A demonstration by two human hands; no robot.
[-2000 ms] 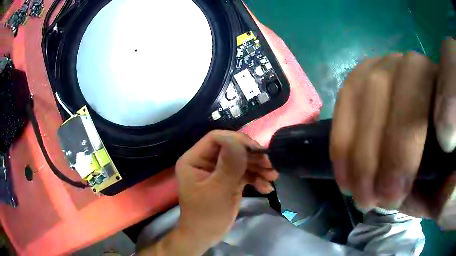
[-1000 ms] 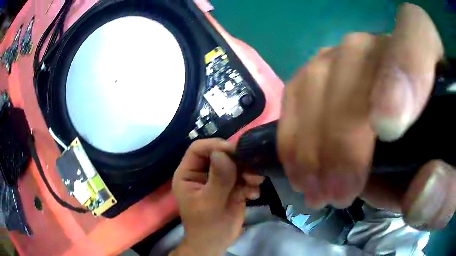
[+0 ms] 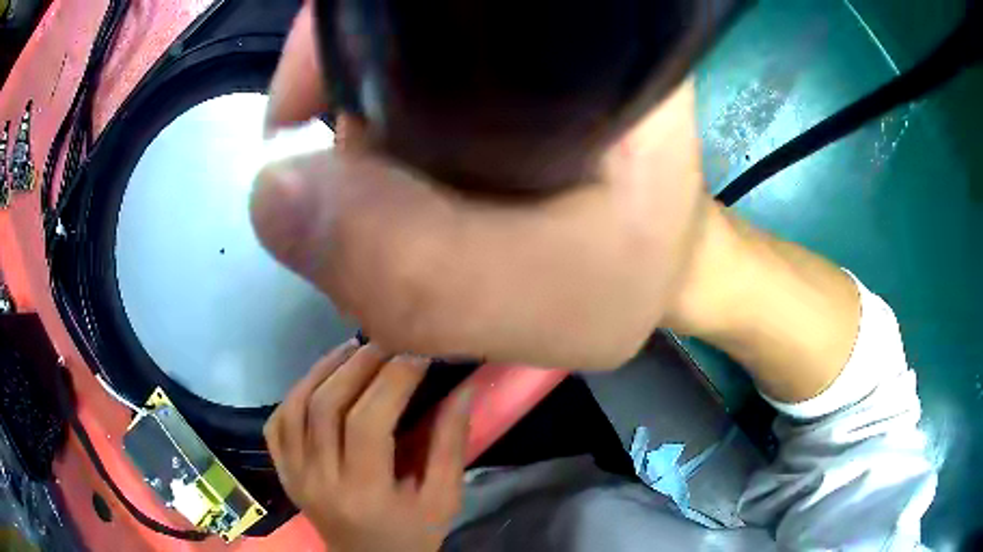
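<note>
The black base housing (image 3: 100,248) with its large white disc (image 3: 216,313) lies on the red table. The power supply board (image 3: 178,469) sits at its lower left edge, a black lead running to it. My right hand (image 3: 485,280) is closed around the thick black electric screwdriver (image 3: 485,86), large and blurred near the camera over the housing's right part. My right hand and the screwdriver hide the bit and the control board corner. My left hand (image 3: 361,453) is at the housing's near edge with bent fingers; I cannot tell whether it holds anything.
Small circuit boards (image 3: 22,151) lie at the red table's (image 3: 32,264) far left. A dark box (image 3: 27,394) stands at the left edge. The green bench (image 3: 852,205) is on the right, crossed by a thick black cable (image 3: 819,140). Pale blue scraps (image 3: 668,469) lie below.
My right hand has swung the screwdriver left and up over the housing. My left hand has moved left and down, away from the screwdriver's tip. The housing appears lower and further left.
</note>
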